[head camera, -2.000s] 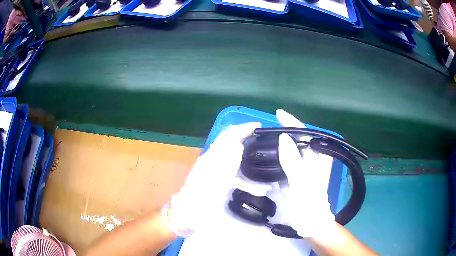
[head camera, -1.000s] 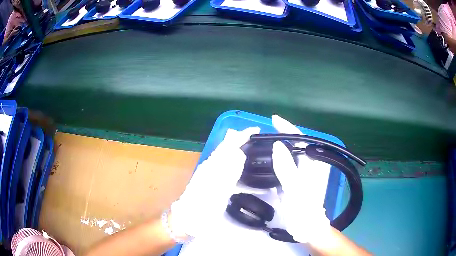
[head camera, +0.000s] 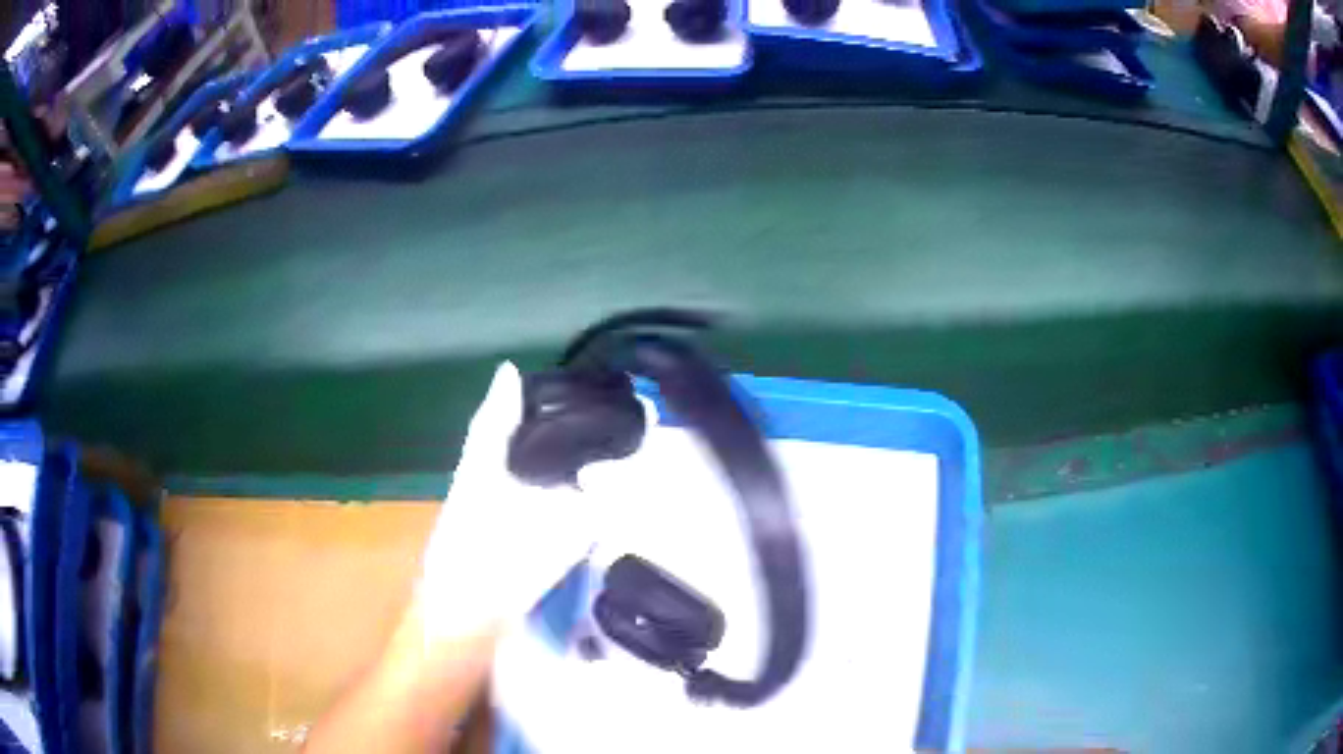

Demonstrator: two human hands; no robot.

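Black headphones (head camera: 759,501) are held tilted over a blue tray (head camera: 957,560) with a white liner (head camera: 869,589). My gloved left hand (head camera: 508,508) is shut on the upper ear cup (head camera: 575,424), above the tray's upper left corner. The headband arcs to the right, blurred, and the lower ear cup (head camera: 660,610) hangs over the liner. A blurred white shape (head camera: 542,689) covers the tray's left rim; it looks like my gloved right hand, but its fingers blend into the liner. A small dark spot (head camera: 592,648) shows beside it.
A dark green conveyor belt (head camera: 589,221) crosses behind the tray. More trays with headphones (head camera: 641,67) line the ledge beyond. Stacked blue trays (head camera: 96,589) stand at left. A tan board (head camera: 295,589) lies left of the tray, a teal surface (head camera: 1164,604) right.
The view has shifted. My left hand and the headphones have moved left relative to the tray. My right hand has left the headphones' middle, and the tray's right side is uncovered. The headband has turned.
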